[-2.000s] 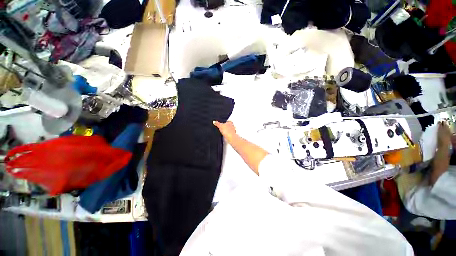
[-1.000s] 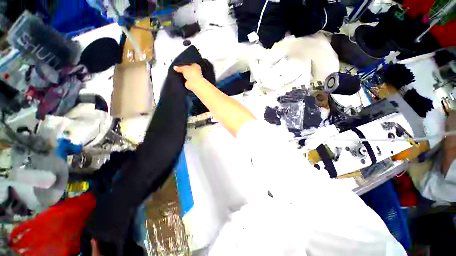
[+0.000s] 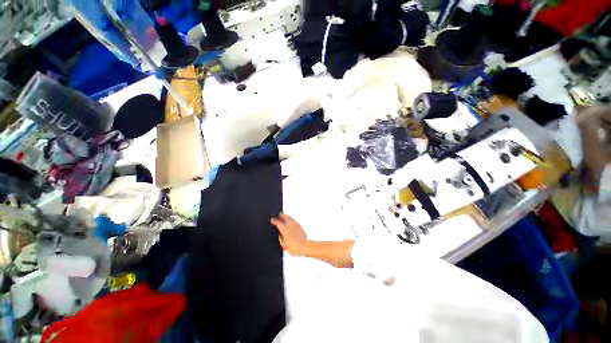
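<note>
A long black cut panel (image 3: 238, 248) lies on the white worktable in front of me, running from near the table's middle down to the lower edge of the picture. My right hand (image 3: 291, 234) rests at the panel's right edge, fingertips touching it, fingers somewhat spread. It does not grip the cloth as far as I can see. A folded blue-black heap of cut pieces (image 3: 305, 128) lies just beyond the panel's top end. A light-blue patch shows at the panel's upper left corner. My left hand is not in view.
A red plastic bag (image 3: 117, 316) is at lower left beside a grey-white machine (image 3: 67, 268). An open cardboard tray (image 3: 181, 153) is at back left. A white overlock machine (image 3: 462, 179) and a clear bag of dark parts (image 3: 387, 147) are at right. Another person's sleeve shows at the right edge.
The black panel, raised and slanted a second ago, now lies flat and straight. My right hand has come down from its top end to its right edge. The left fingertip at the bottom has gone.
</note>
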